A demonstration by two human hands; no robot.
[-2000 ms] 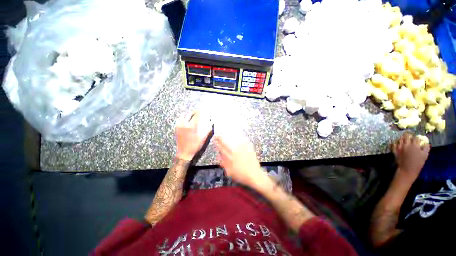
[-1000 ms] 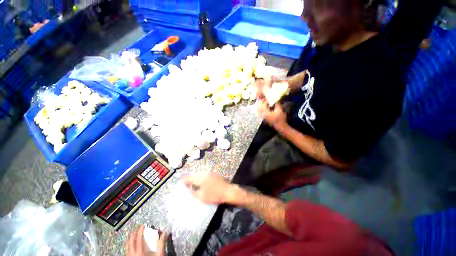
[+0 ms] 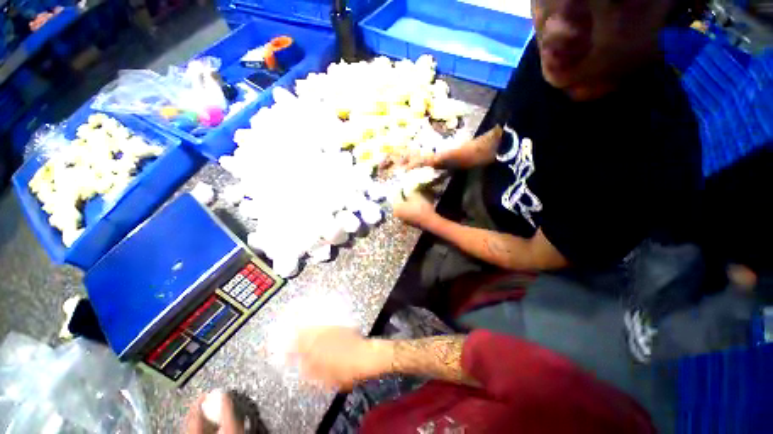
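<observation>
My left hand (image 3: 197, 417) is at the bottom edge, partly cut off, and holds a white lump (image 3: 212, 405). My right hand (image 3: 330, 356) is blurred and palm-down low over the table front; bright glare hides its fingertips and anything under them. A large pile of white lumps (image 3: 292, 182) lies beyond my hands and touches the scale's right side. The digital scale (image 3: 165, 275) has a blue platform with only small white marks on it.
A person (image 3: 606, 169) at the right handles pale yellow pieces (image 3: 381, 140). A clear plastic bag (image 3: 68, 386) lies at bottom left. A blue tray (image 3: 161, 191) holds yellow pieces; another holds bagged coloured balls (image 3: 212, 116) and an orange ring-shaped item (image 3: 277, 52).
The view has swung right from the bag and scale to the other person. My hands, close together at first, are now apart. The other person's hands have lowered to the pile's edge.
</observation>
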